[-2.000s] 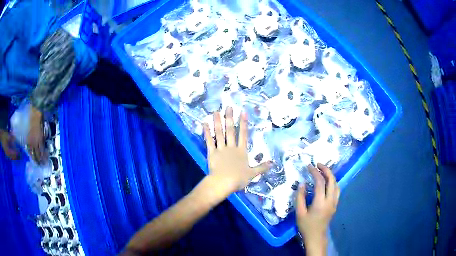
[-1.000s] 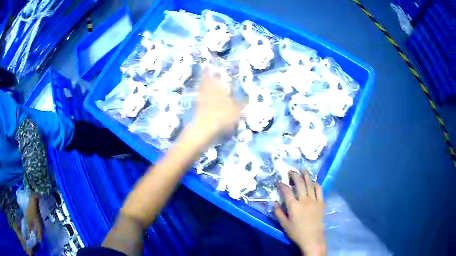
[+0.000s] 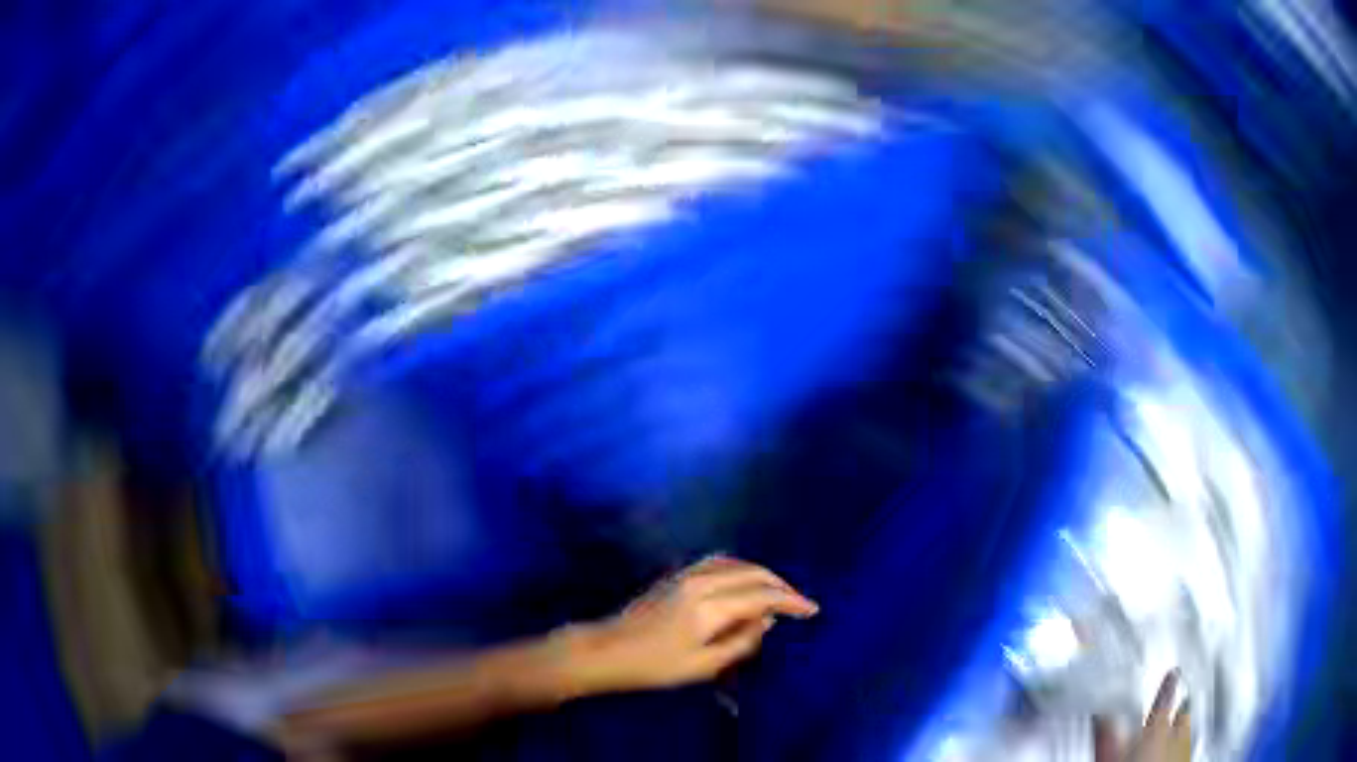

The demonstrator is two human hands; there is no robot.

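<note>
The view is strongly blurred. White bagged parts (image 3: 1131,551) lie in a blue crate (image 3: 1310,491) at the right. My left hand (image 3: 714,618) is at the bottom centre, left of that crate, fingers bent and together; whether it holds anything small cannot be told. My right hand (image 3: 1161,737) is cut off by the bottom edge at the lower right, over the bagged parts; only some fingers show, and its hold cannot be told.
A high blue crate (image 3: 774,298) with blurred rows of bare white parts (image 3: 581,149) stands at the upper left and centre. A pale flat area (image 3: 372,499) shows in blue at the left. A brown shape (image 3: 104,581) is at the far left.
The view has swung left, so the crate of bagged parts now shows at the right. My left hand has left the bagged parts. The high crate of bare parts has come to the upper middle.
</note>
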